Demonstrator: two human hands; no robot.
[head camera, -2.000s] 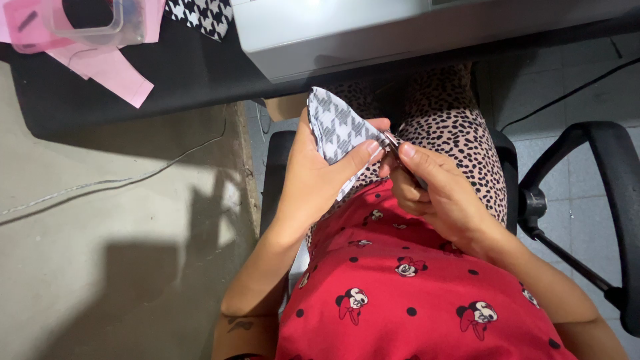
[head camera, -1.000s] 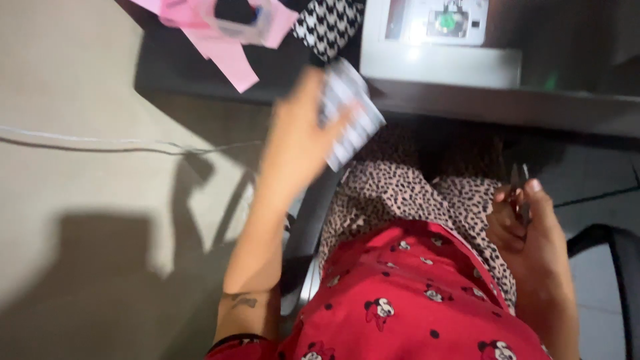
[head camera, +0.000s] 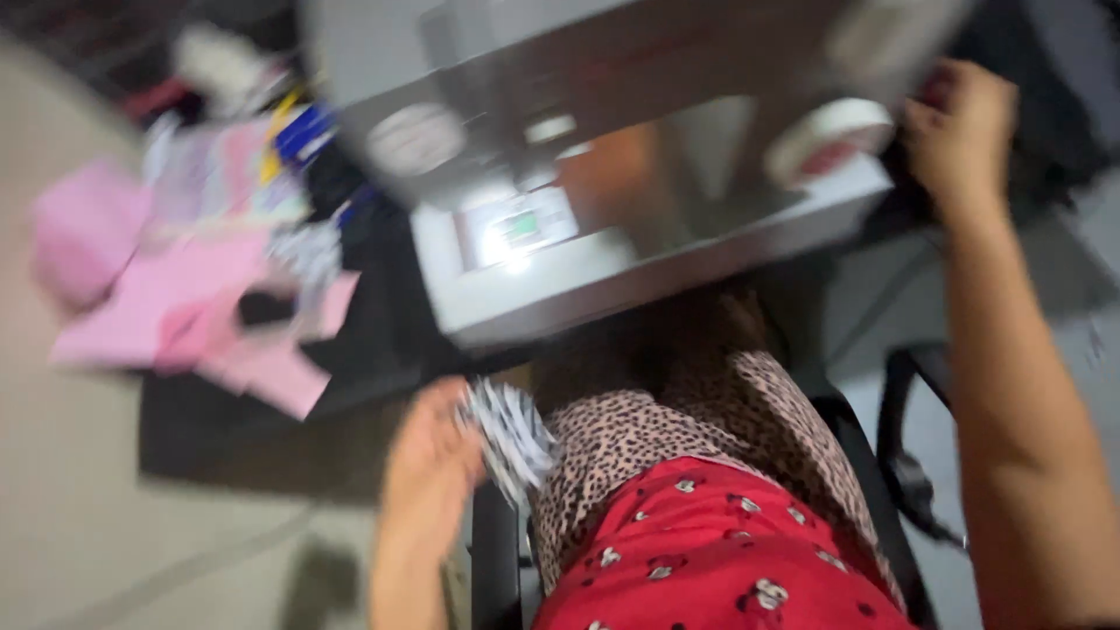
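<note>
My left hand (head camera: 437, 451) grips a piece of black-and-white patterned fabric (head camera: 509, 437), held low beside my lap, left of the leopard-print trousers. The cloth is blurred. At the upper right my right hand (head camera: 962, 118) reaches to the far side of the sewing machine (head camera: 490, 306), its fingers curled by something dark red on the black table. Whether it grips that thing is too blurred to tell. The machine's lamp lights its needle area.
Pink fabric pieces (head camera: 289, 376), a patterned cloth and small coloured items lie on the black table (head camera: 376, 367) to the left of the machine. A black chair armrest (head camera: 910, 437) is at the right. Cables run on the floor.
My right hand, seen with small metal snips low at the right before, has moved up beside the machine. My left hand still holds the fabric. The view has shifted to show more of the table.
</note>
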